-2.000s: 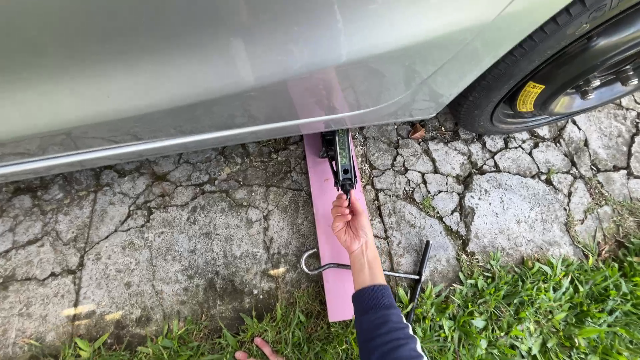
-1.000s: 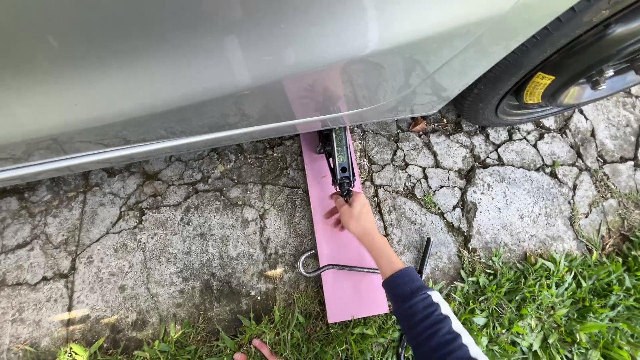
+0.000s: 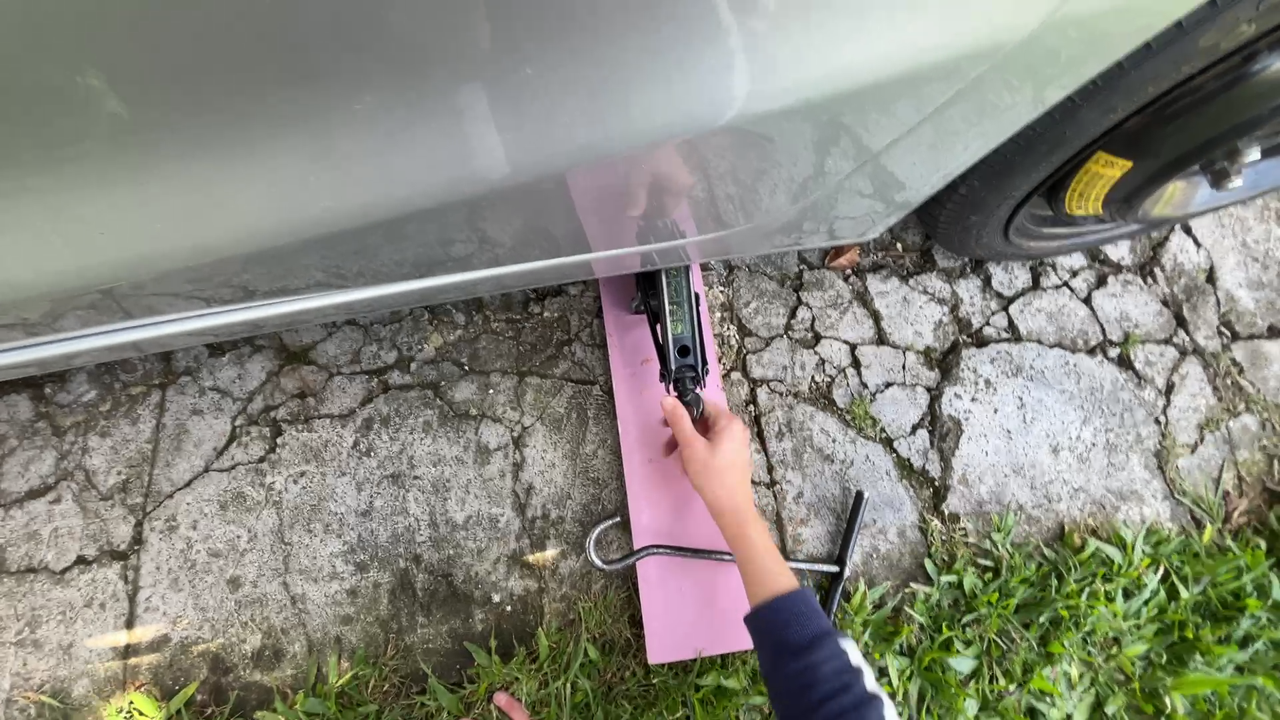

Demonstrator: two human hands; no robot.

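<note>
A black scissor jack lies low on a pink board, its far part hidden under the sill of a silver car. The fingers of my right hand are closed on the end of the jack's screw, at the side nearest me. Across the board, below that hand, rests a hooked steel crank rod with a dark crossbar at its right end, partly behind my forearm. Of my left hand only a fingertip shows at the bottom edge, over the grass; what it does is hidden.
A car wheel with a black rim and a yellow label stands at the upper right. Cracked concrete spreads on both sides of the board. Grass borders it along the bottom. A dry leaf lies near the tyre.
My right hand has stayed at the jack's screw end while its fingers and wrist changed angle. The board, the jack and the crank rod show no plain move.
</note>
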